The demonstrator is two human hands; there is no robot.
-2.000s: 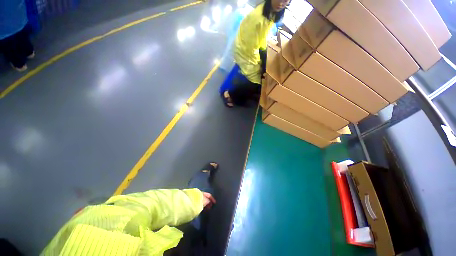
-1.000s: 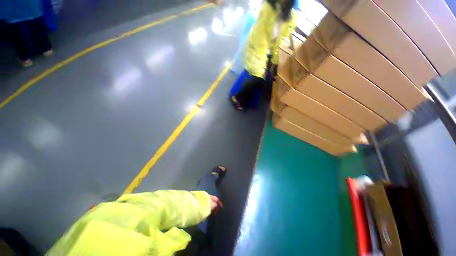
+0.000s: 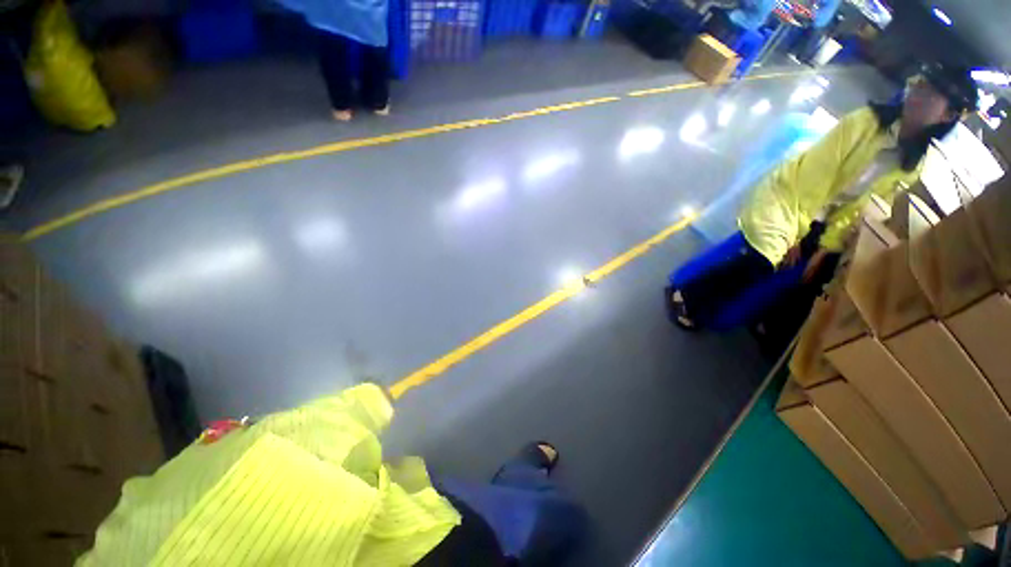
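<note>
Neither of my hands can be made out. My yellow striped sleeve and smock (image 3: 277, 487) fill the bottom left, and no hand shows at the sleeve. A small red patch (image 3: 222, 430) shows at the smock's upper edge; I cannot tell what it is. Stacked brown cartons (image 3: 909, 415) lean in a row on the green bench (image 3: 737, 498) at the right. Their far ends are cut off by the picture's edge.
A seated person in a yellow smock (image 3: 826, 183) is behind the cartons. A large brown carton stack (image 3: 67, 410) stands at the left. Yellow lines (image 3: 499, 332) cross the grey floor. A person in blue (image 3: 355, 50) stands beside blue crates (image 3: 443, 28) at the back.
The view has swung left. The hand seen earlier at the sleeve's cuff is out of sight, as are the open carton and red tray. The left carton stack has come into view.
</note>
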